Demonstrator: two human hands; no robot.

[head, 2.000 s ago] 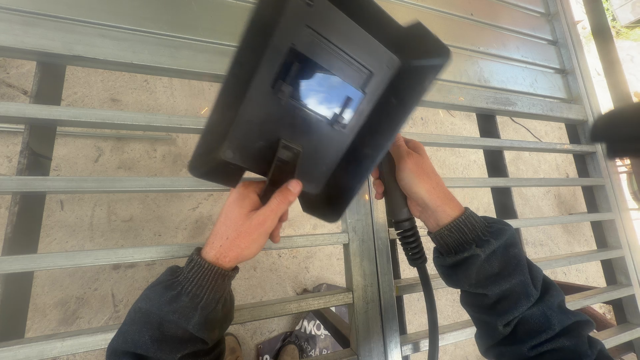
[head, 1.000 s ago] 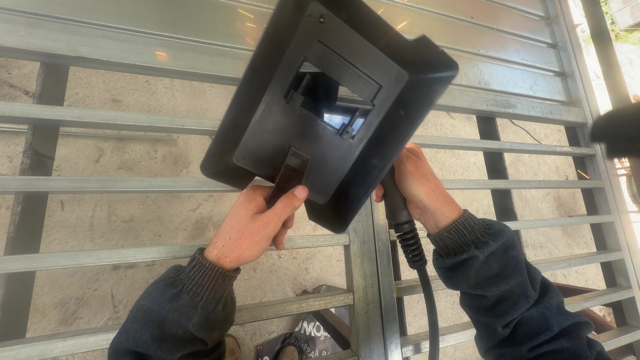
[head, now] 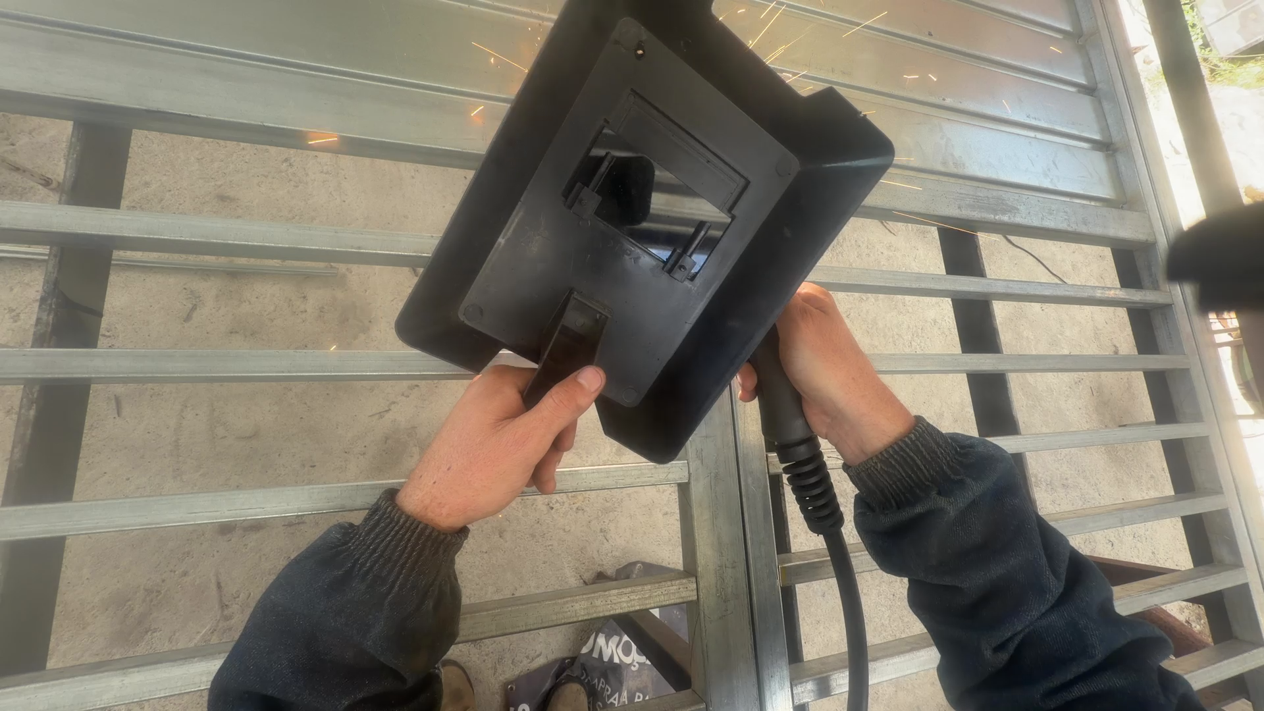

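My left hand (head: 504, 434) grips the handle of a black handheld welding shield (head: 632, 227), thumb on top. The shield is tilted, its inner side and small dark window facing me. Right of it, my right hand (head: 825, 370) holds the black handle of a welding torch (head: 780, 400), whose cable (head: 847, 602) runs down past my sleeve. The torch's front end is hidden behind the shield. Sparks fly out past the shield's upper edges, over a galvanized metal frame with ribbed panels (head: 296, 59).
Metal crossbars (head: 227, 365) span left and right of upright tubes (head: 716, 533), with concrete floor (head: 247, 286) seen below through the gaps. A printed sheet (head: 632, 642) and shoes show at the bottom. A dark blurred object (head: 1220, 257) stands at the right edge.
Sparks now spread more widely around the shield than a second ago. The shield has shifted slightly since two seconds ago, and its window shows a darker view. Both hands keep their holds.
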